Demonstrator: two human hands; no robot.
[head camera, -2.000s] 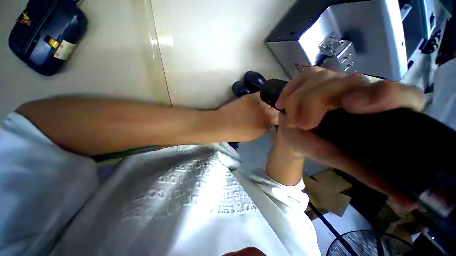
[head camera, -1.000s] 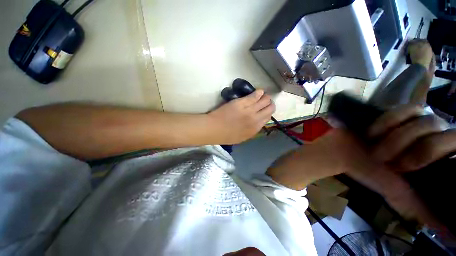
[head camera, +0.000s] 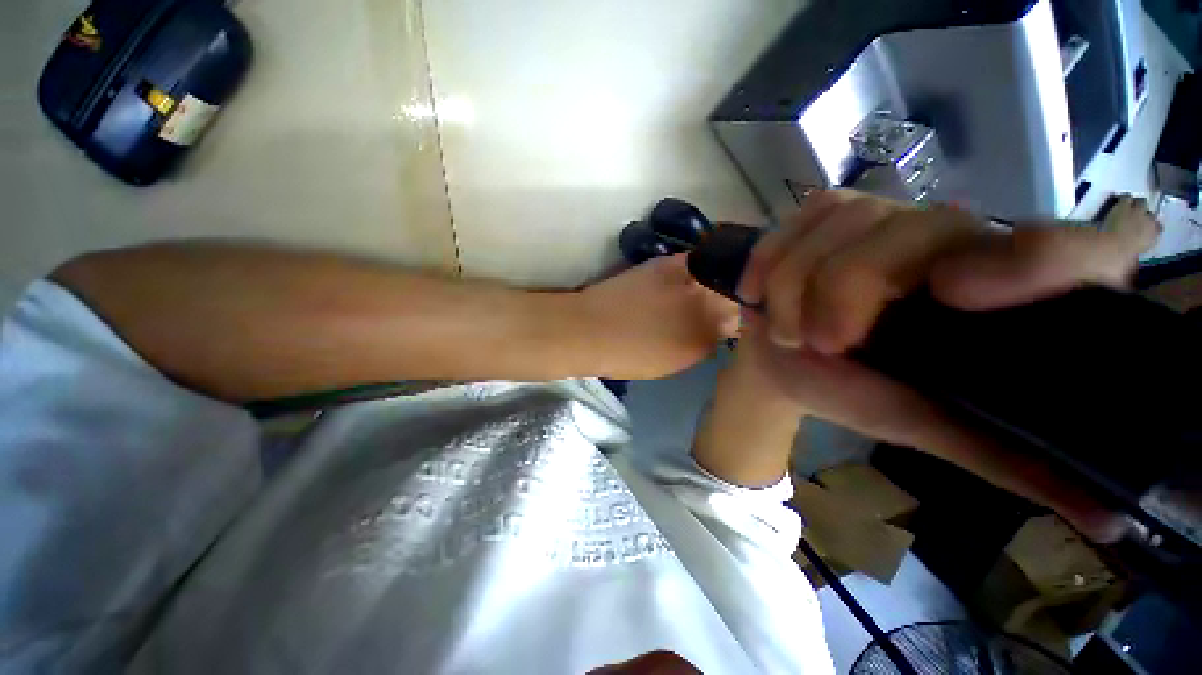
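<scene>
My right hand (head camera: 857, 270) is wrapped around a long thick black electric screwdriver (head camera: 1055, 356) that runs off the right edge. Its narrow end lies over the fingers of my left hand (head camera: 659, 317); the bit is hidden. My left hand is closed on a small black plastic housing (head camera: 680, 220). Only two dark rounded ends of it show past the fingers. Another black housing (head camera: 145, 99) with a pale label and a small yellow mark lies on the bench at the upper left.
A silver-grey screw feeder (head camera: 975, 145) stands at the upper right, just beyond the screwdriver. The cream bench (head camera: 316, 119) has a taped seam. Another person's hand (head camera: 1127, 227) shows at the far right. Cartons (head camera: 857, 528) and a fan guard (head camera: 929, 649) are at the lower right.
My right hand and the screwdriver have moved left from the right side, back over my left hand. The view has shifted slightly. My left hand keeps hold of the housing.
</scene>
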